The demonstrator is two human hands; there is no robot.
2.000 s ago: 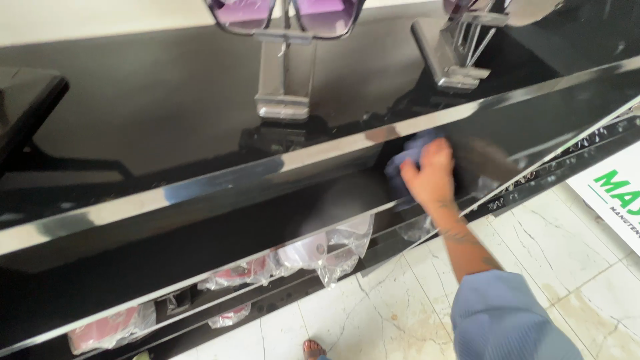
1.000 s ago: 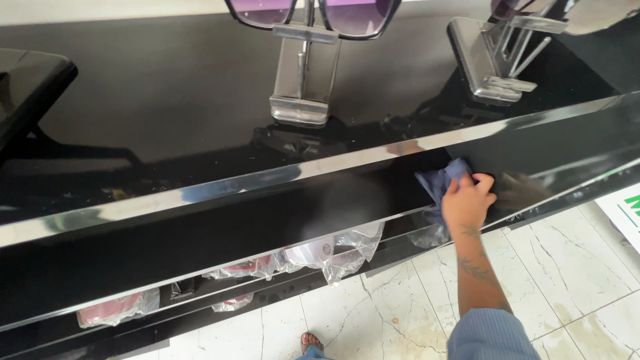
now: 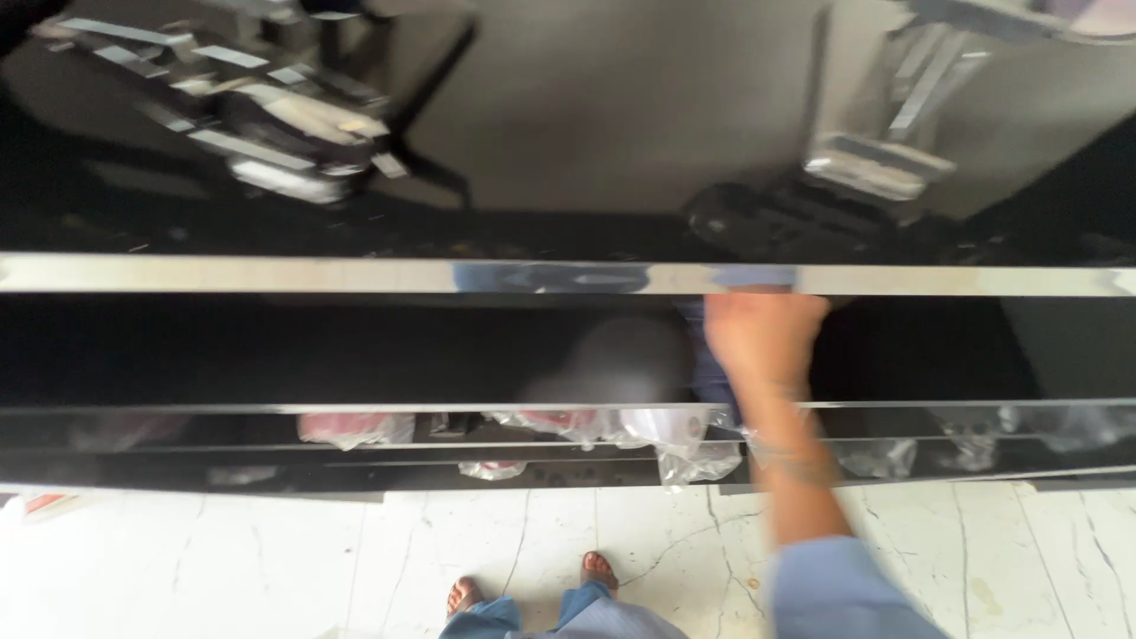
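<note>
My right hand [image 3: 765, 333], blurred, presses a dark blue cloth [image 3: 707, 355] against the glossy black front panel [image 3: 355, 346] of a display unit, just below its shiny metal edge strip [image 3: 355, 273]. The cloth shows at the left side of the hand and hangs down to the panel's lower edge. My left hand is out of view.
Clear display stands [image 3: 879, 164] rest on the glossy black top, one with part of a pair of sunglasses [image 3: 1096, 18]. Below the panel, lower shelves hold plastic-wrapped items [image 3: 355, 428]. My feet [image 3: 599, 568] are on the white veined tile floor [image 3: 266, 559].
The view has turned and shifted so the edge strip lies level. My right hand still has the cloth at the front panel. A blurred stand cluster has come into view at upper left.
</note>
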